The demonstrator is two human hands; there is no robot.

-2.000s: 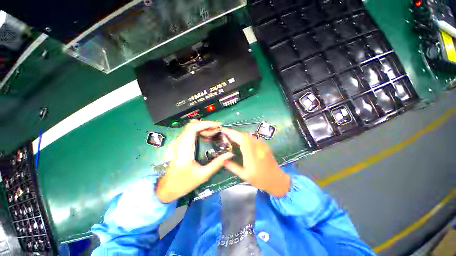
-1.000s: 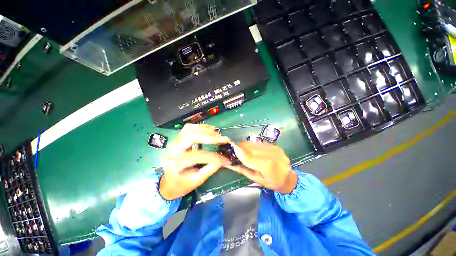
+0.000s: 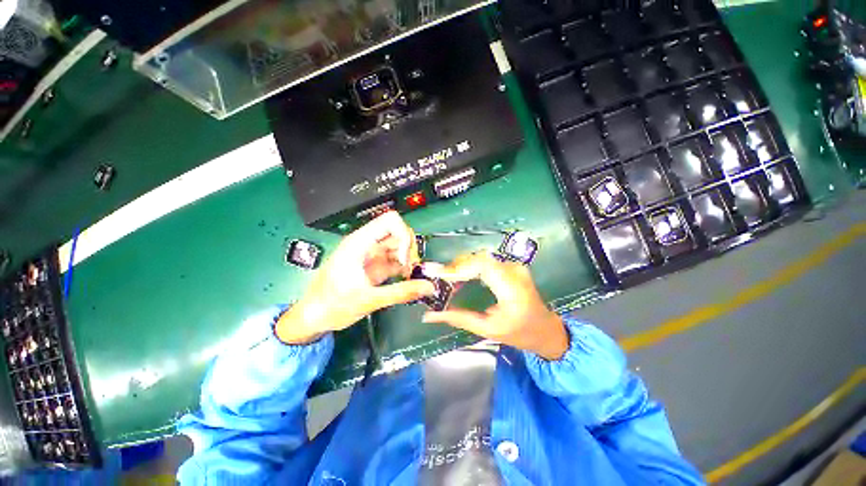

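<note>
A small dark camera module (image 3: 435, 289) is held between my two hands, in front of the black fixture box. My left hand (image 3: 359, 275) has its thumb and fingertips on the module's left side. My right hand (image 3: 503, 302) has its thumb and forefinger around its right side. My fingers partly cover the module. The black fixture box (image 3: 399, 142) has white printing and a red light on its front edge. Its raised square nest (image 3: 374, 90) shows on top; a square shape fills it. One module (image 3: 304, 253) lies left of my hands and another (image 3: 519, 248) lies to the right.
A large black blister tray (image 3: 622, 245) stands right of the box, with two modules in its near pockets. A filled tray (image 3: 43, 370) is at far left. A clear guard (image 3: 313, 47) hangs over the box's back. Wired equipment (image 3: 845, 90) is at far right.
My hands have opened out around the module, and my right thumb and forefinger have spread. Since the oldest frame, the nest area has changed from an open-looking mechanism to a clear square shape.
</note>
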